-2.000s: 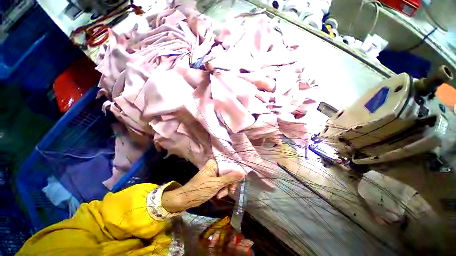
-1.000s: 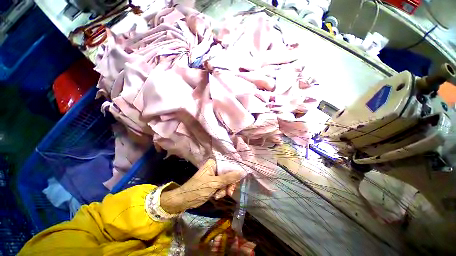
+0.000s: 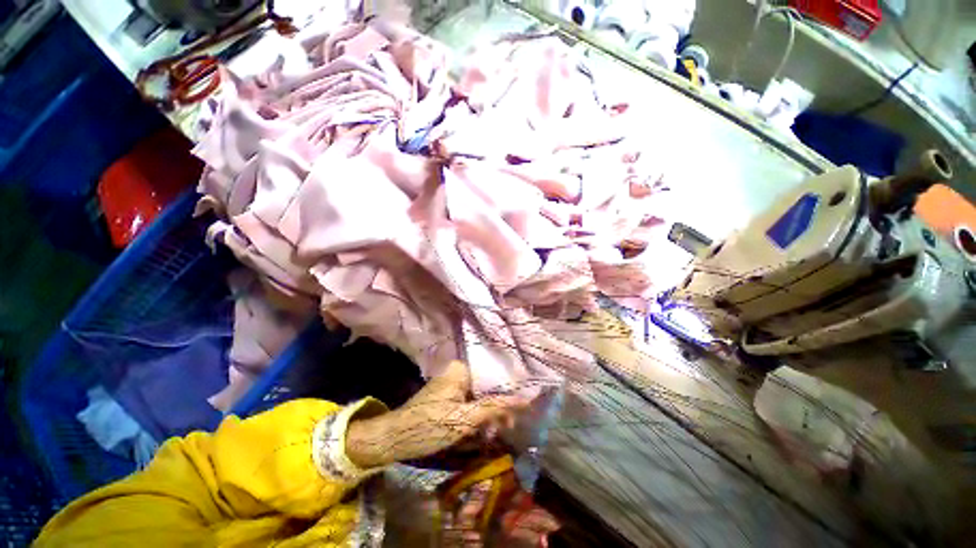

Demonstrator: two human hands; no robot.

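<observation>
A large ruffled heap of pale pink cut pieces [image 3: 375,203] lies on the pale machine table, with a small blue strip [image 3: 417,140] at its centre. My left hand [image 3: 428,417], in a yellow sleeve, pinches the edge of a pink piece at the heap's near side. My right hand [image 3: 519,522] is low at the bottom edge, blurred and partly cut off, around scissors [image 3: 540,428]. Their blade points up beside my left fingertips. Whether the blade touches cloth is too blurred to tell.
The beige sewing machine head [image 3: 803,246] is at right, its needle area lit. Another red-handled pair of scissors [image 3: 195,77] lies at the far left. Blue crate [image 3: 102,284] and red container [image 3: 145,182] are at left. White spools [image 3: 642,37] are behind.
The view has shifted slightly. The scissors and my right hand have moved a little, and the blade now tilts more beside my left fingertips. My left hand still holds the pink cloth.
</observation>
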